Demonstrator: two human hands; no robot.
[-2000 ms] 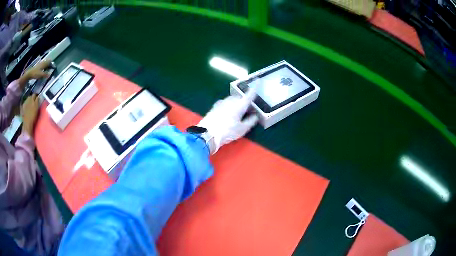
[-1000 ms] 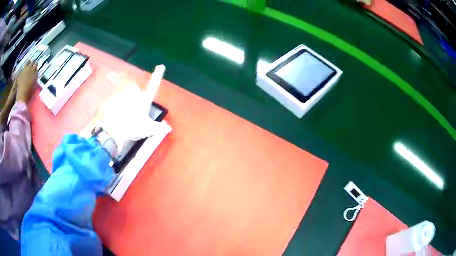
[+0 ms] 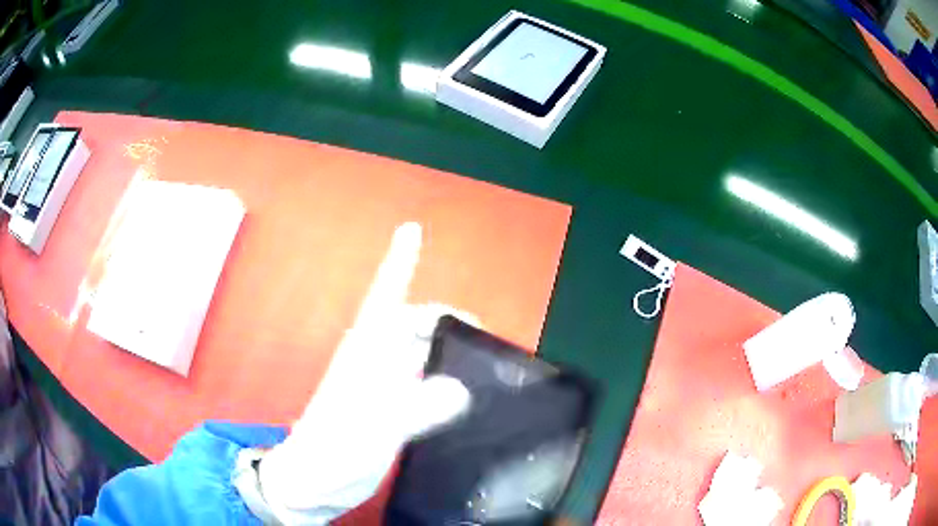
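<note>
My left hand (image 3: pixel 375 411), in a white glove and blue sleeve, grips a dark tablet (image 3: pixel 489 437) by its upper left edge, thumb over the face and index finger stretched out. The tablet is blurred, tilted and cut off by the bottom edge, above the red-orange mat (image 3: pixel 298 195). My right hand is not in view. A white retail box (image 3: pixel 170 272) lies at the left of the mat, overexposed, with no tablet on it.
Another boxed tablet (image 3: pixel 530 64) sits on the green surface. A tag gadget (image 3: pixel 648 257) lies between mats. The right mat holds two bottles (image 3: pixel 802 339) (image 3: pixel 879 406), crumpled wipes (image 3: pixel 738 493) and a yellow tape roll (image 3: pixel 823 503). More boxed tablets (image 3: pixel 46 185) stand far left.
My left hand has taken the tablet off the left box and moved it right and nearer. The view has shifted right, showing more of the right mat. Earlier, the hand left the far boxed tablet.
</note>
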